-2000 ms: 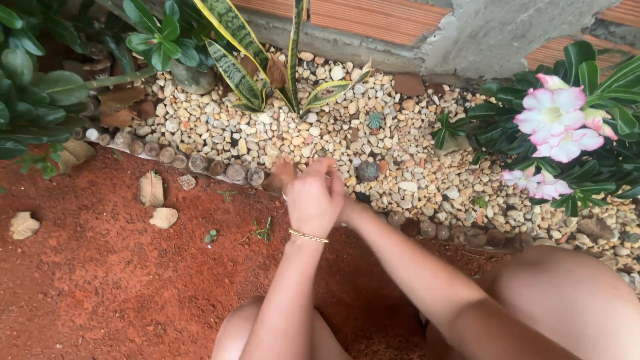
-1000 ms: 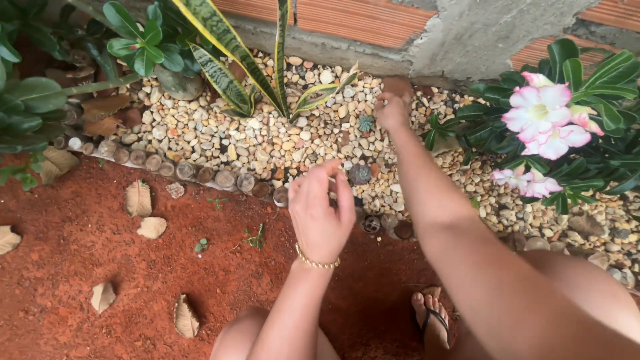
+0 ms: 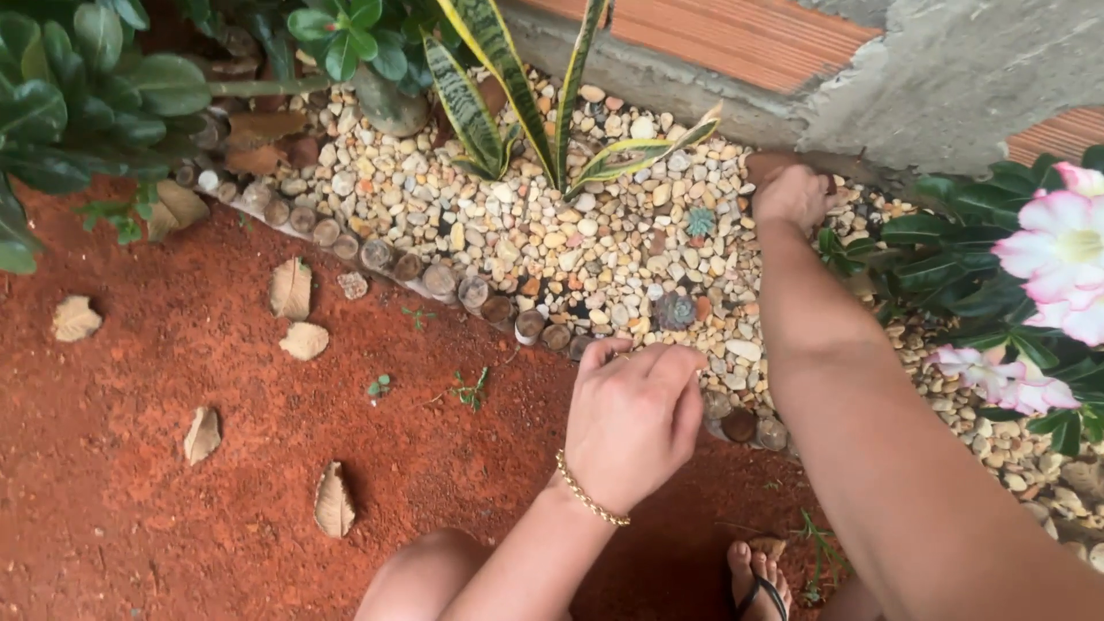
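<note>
My right hand [image 3: 792, 200] reaches to the pebbles [image 3: 561, 233] by the foot of the wall, touching or close beside a brown flat piece [image 3: 768, 166]; its fingertips are hidden. My left hand [image 3: 636, 414], with a gold chain bracelet [image 3: 586, 493], hovers by the bed's edging with curled fingers; whether it holds something small cannot be told. Just above it sits a purplish succulent rosette [image 3: 674, 310]. A small blue-green succulent [image 3: 699, 222] grows left of my right hand. A snake plant [image 3: 517, 103] stands further left.
Round edging pieces [image 3: 440, 280] border the bed along red soil [image 3: 216, 362], where dry leaves [image 3: 334, 500] lie. A brick and cement wall [image 3: 742, 43] runs behind. Pink-white flowers [image 3: 1069, 246] stand at right, leafy plants [image 3: 52, 112] at left. A sandaled foot [image 3: 759, 582] is below.
My hands were together over the bed's edge two seconds ago. My right hand has since moved up to the wall's foot and then slightly right; my left hand has stayed near the edging.
</note>
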